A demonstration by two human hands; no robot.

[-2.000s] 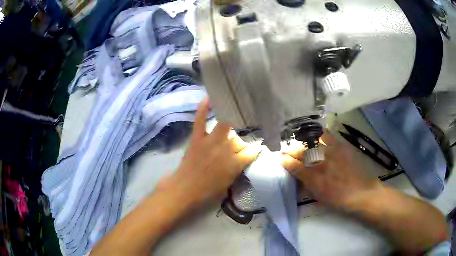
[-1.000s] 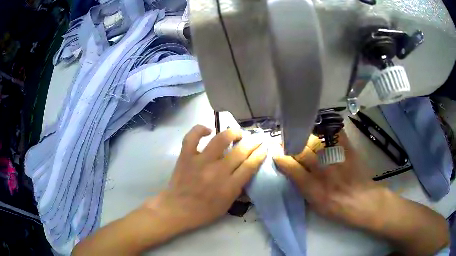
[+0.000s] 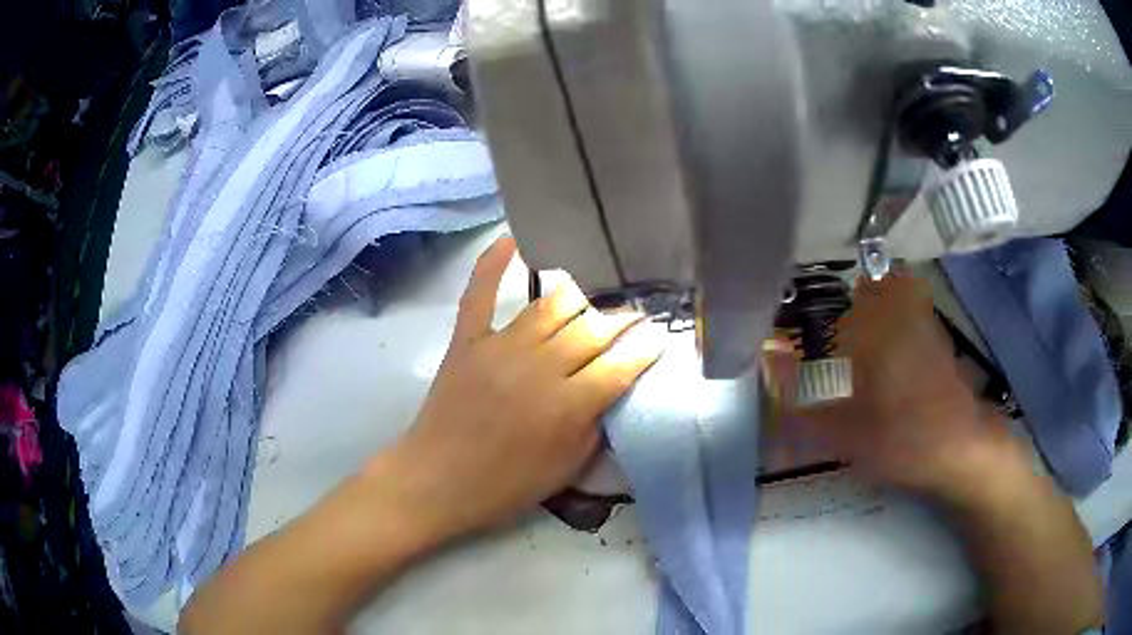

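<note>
A light-blue collar piece lies under the sewing machine head and hangs down toward me in two tapering layers. Its far end is at the bright needle area, where glare and the machine hide the detail. My left hand lies with spread fingers, its fingertips pressing the collar piece's left edge beside the needle. My right hand is blurred, right of the collar piece, behind the lower white tension knob. Its fingertips are partly hidden, so I cannot tell if it touches anything.
A fanned stack of blue-grey collar strips lies on the table at left. A single blue strip lies at far right. Black snips are mostly hidden behind my right hand. A second white knob sits higher on the machine.
My right hand has moved right, off the collar piece near the needle and over the snips. My left hand stays on the piece, its index finger now stretched upward. The view has moved closer to the machine.
</note>
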